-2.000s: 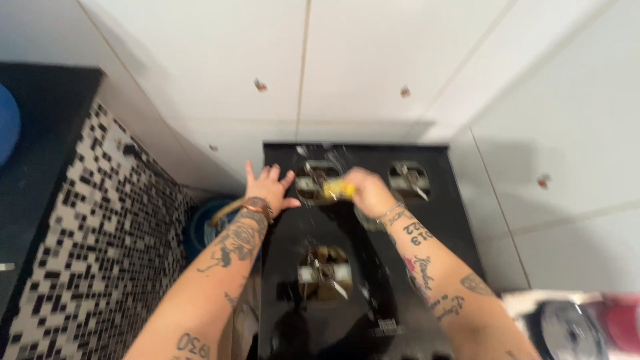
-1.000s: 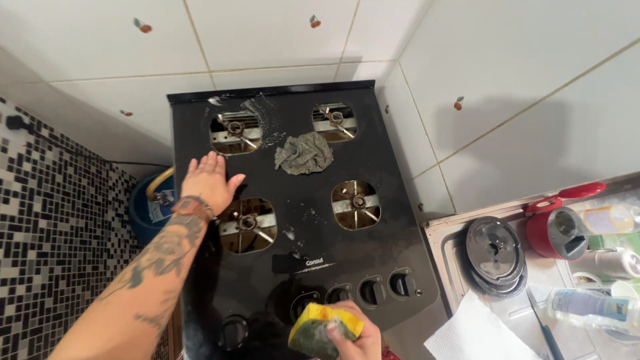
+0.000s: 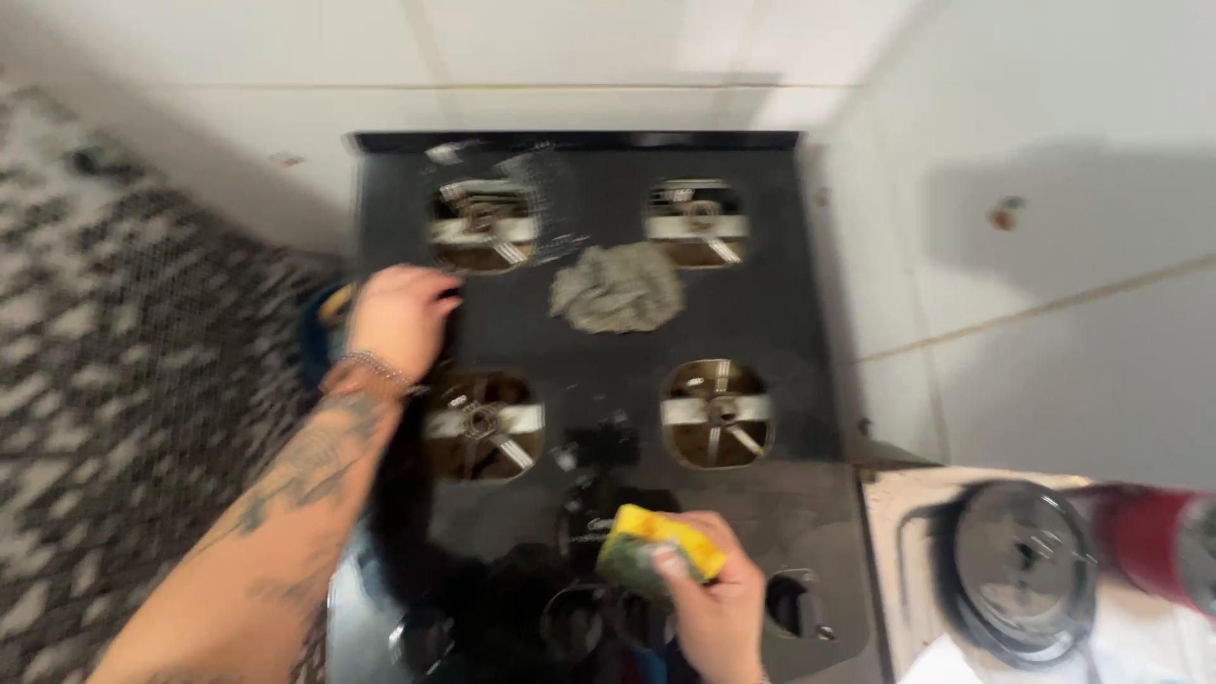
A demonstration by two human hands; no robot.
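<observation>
A black stovetop [image 3: 608,370] lies in the middle of the view, with open burner wells and no grates over them. My right hand [image 3: 712,594] grips a yellow and green sponge [image 3: 660,551] above the front part, near the knobs [image 3: 790,603]. At the stove's left edge, beside the back left burner well [image 3: 484,228], rests my left hand [image 3: 399,313], fingers bent and holding nothing that I can see. A crumpled grey cloth [image 3: 617,288] sits between the back burner wells. Whitish streaks mark the surface near the back left well. The picture is blurred.
White tiled walls stand behind and to the right. To the right of the stove, a counter [image 3: 902,503] bears a round black lid [image 3: 1024,570] and a red container [image 3: 1140,541]. A blue container [image 3: 318,332] is at the stove's left, beside a mosaic-tiled surface [image 3: 142,408].
Two seconds ago my right hand had the sponge by the back left burner; it is now at the front. My left hand's fingers, spread flat one second ago, are now bent at the edge.
</observation>
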